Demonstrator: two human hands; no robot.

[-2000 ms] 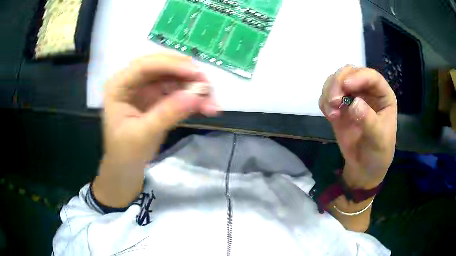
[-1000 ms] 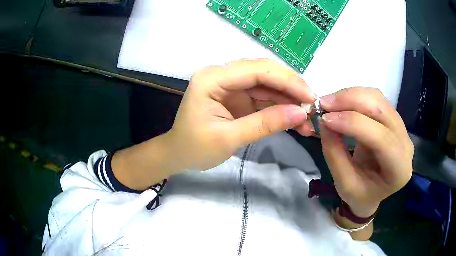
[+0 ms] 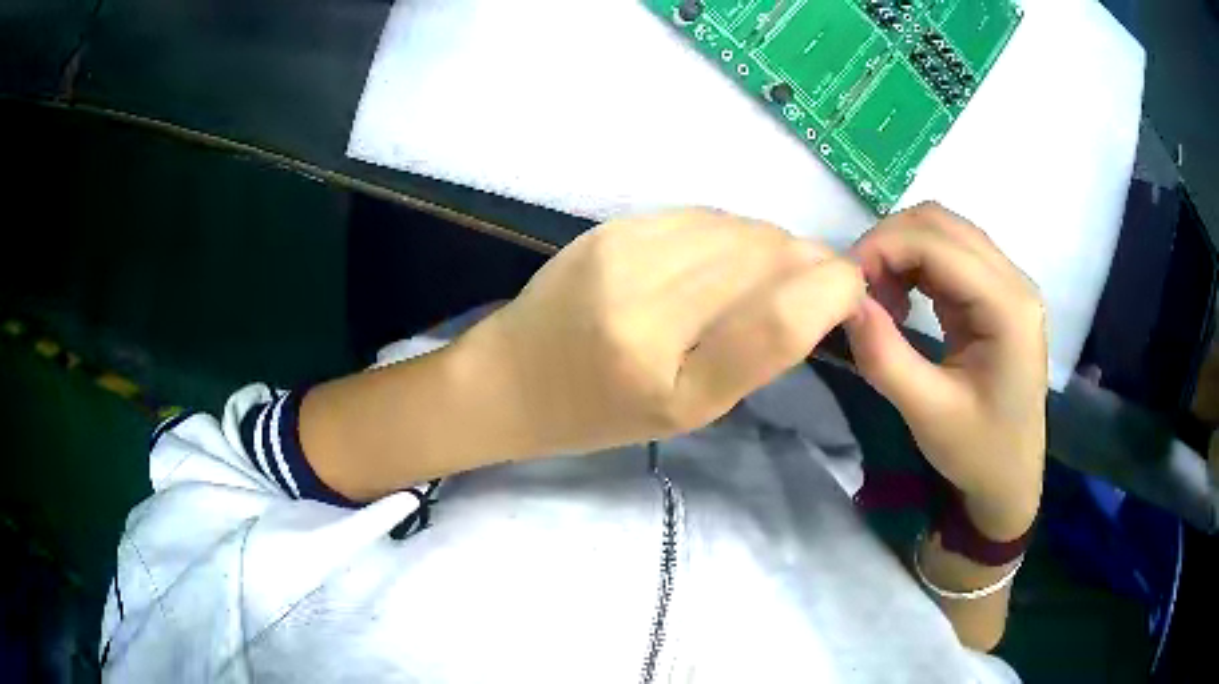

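Observation:
My left hand (image 3: 668,314) is turned with its back up, and its fingertips meet those of my right hand (image 3: 969,348) in front of the foam sheet's near edge. Both hands are pinched together at the tips. The small black component and pale spacer seen in them earlier are hidden by the fingers now. The green circuit board (image 3: 816,60) lies tilted beyond the hands, with dark round parts along its near edge and rows of dark parts across its middle. It is cut off by the top edge.
The white foam sheet (image 3: 535,100) lies under the board on the dark bench (image 3: 201,67). A black tray (image 3: 1156,287) is at the right edge. A blue stool (image 3: 1110,535) shows below right. Yellow-black floor tape (image 3: 100,381) is at far left.
My hands came together from apart, and my left hand has since rolled over, back up, covering the parts. The view has shifted, so the board appears farther right and the left tray is out of view.

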